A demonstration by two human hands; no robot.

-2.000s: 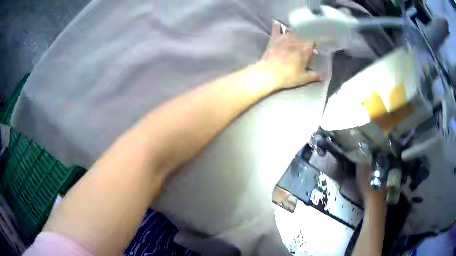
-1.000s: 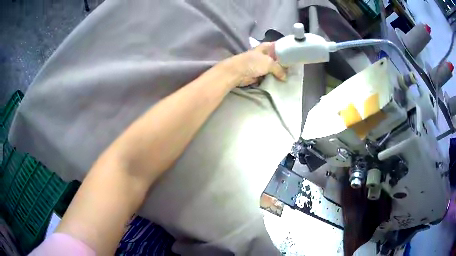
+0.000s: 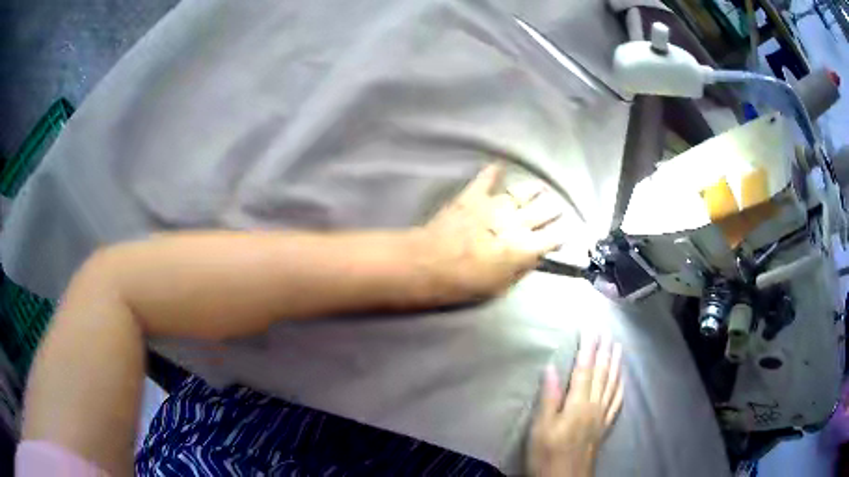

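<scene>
A large beige-grey cloth point(image 3: 307, 121) spreads across the machine bed and over my lap. My left hand point(image 3: 498, 228) lies flat on it, fingers spread, just left of the presser foot point(image 3: 607, 261). My right hand point(image 3: 582, 401) lies flat on the cloth below the foot, fingers pointing up toward it. Neither hand grips anything visible. The cloth runs up to the presser foot and hides the needle plate. A dark strip of cloth point(image 3: 640, 140) shows behind the foot.
The off-white sewing machine head point(image 3: 791, 345) with orange-yellow tape point(image 3: 735, 200) stands at right. A white lamp point(image 3: 659, 70) hangs above on a flexible neck. A green crate point(image 3: 37, 149) is at the left edge. Thread cones point(image 3: 817, 91) stand at upper right.
My left hand has let go of the bunched cloth and moved down beside the presser foot. My right hand has come into view. The cloth now covers the metal plates.
</scene>
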